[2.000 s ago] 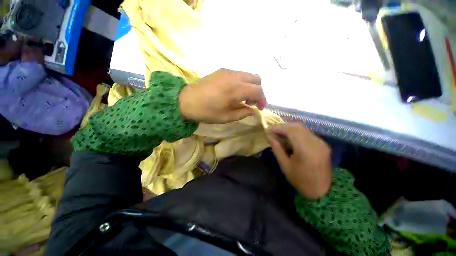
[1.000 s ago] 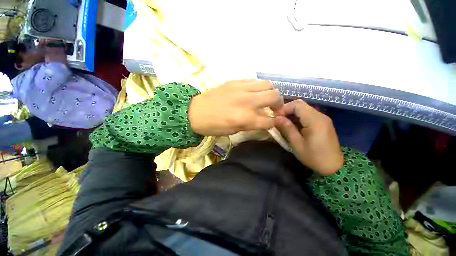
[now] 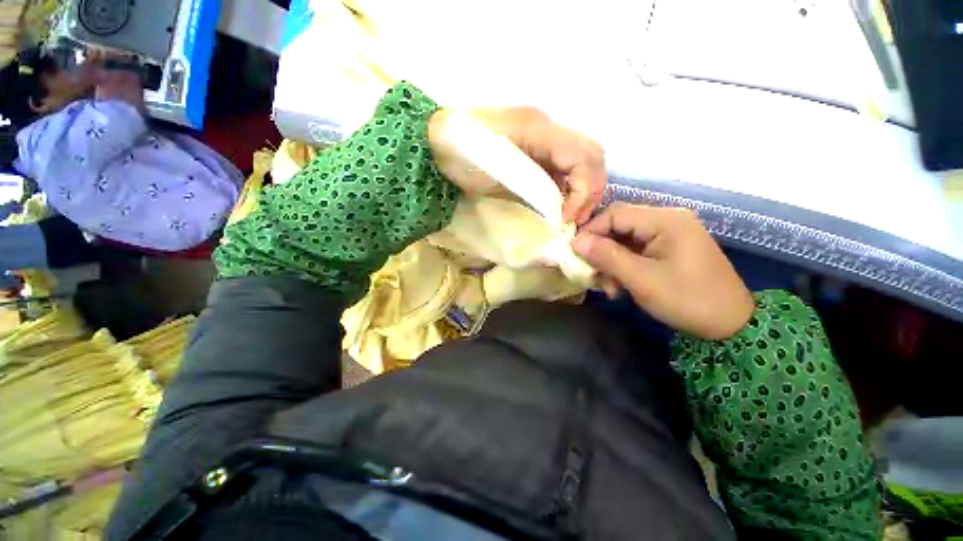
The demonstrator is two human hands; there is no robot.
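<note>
My left hand (image 3: 528, 153) and my right hand (image 3: 676, 264) meet over my lap at the table's front edge, fingertips almost touching. Both pinch a narrow cream fabric strip (image 3: 507, 164). The strip runs from the fingertips back across the top of my left hand. Pale yellow fabric (image 3: 507, 232) hangs beneath my left hand and touches the strip's end; the exact join is hidden by the fingers. More gathered yellow fabric (image 3: 407, 301) lies between my left sleeve and my lap.
The white table (image 3: 760, 127) has a ruler strip (image 3: 781, 227) along its front edge. A black phone-like object (image 3: 935, 74) is at upper right. Another person's lilac sleeve (image 3: 127, 174) and a blue-edged machine (image 3: 174, 63) are at upper left. Stacked yellow bundles (image 3: 69, 402) lie at lower left.
The cream strip now shows lying back over my left hand. My left hand has risen slightly, and more yellow fabric shows under it. The view has shifted from the phone on the right.
</note>
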